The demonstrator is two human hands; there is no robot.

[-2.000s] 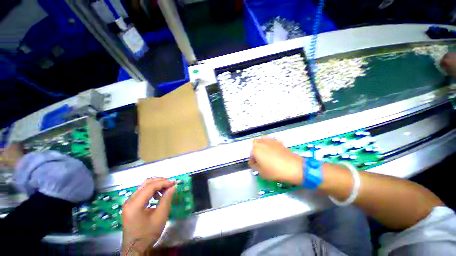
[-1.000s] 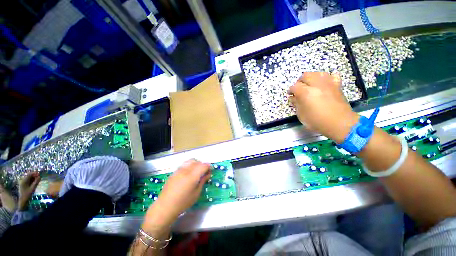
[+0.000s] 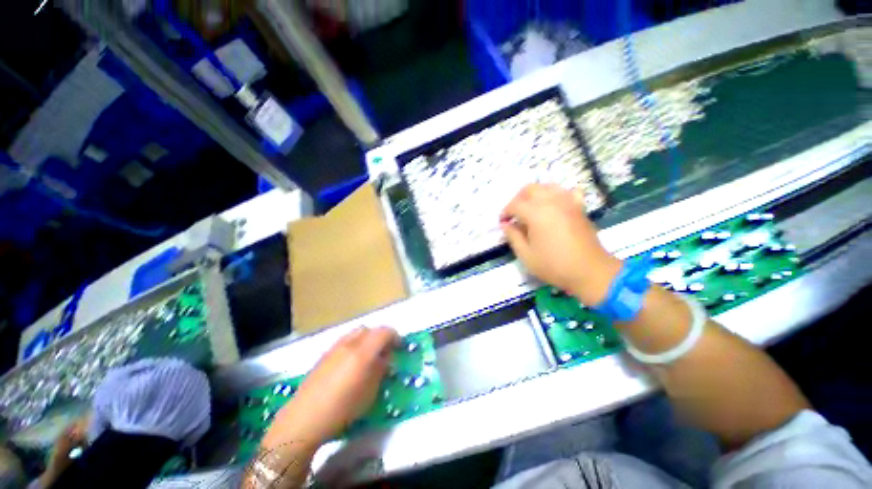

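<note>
My right hand (image 3: 555, 239), with a blue wrist strap (image 3: 628, 289) and a white bracelet, is over the front right part of the black tray of small white components (image 3: 478, 181). Its fingers are pinched; whether a part is between them cannot be told. My left hand (image 3: 341, 382) is over the left green circuit board panel (image 3: 417, 368), fingers curled down at it, their tips partly hidden. Another green panel (image 3: 731, 258) lies to the right, partly behind my right forearm. Small dark and silvery parts stand on both panels.
A brown cardboard sheet (image 3: 346, 258) lies left of the tray. Loose white components (image 3: 641, 129) lie right of it. A blue cord hangs there. A pale gap (image 3: 495, 358) separates the panels. A neighbour's capped head (image 3: 153, 401) and hand are at lower left, beside a parts bin (image 3: 86, 358).
The view has shifted and blurred. Against one second ago, my right hand sits nearer the tray's front edge. My left hand remains over the left panel.
</note>
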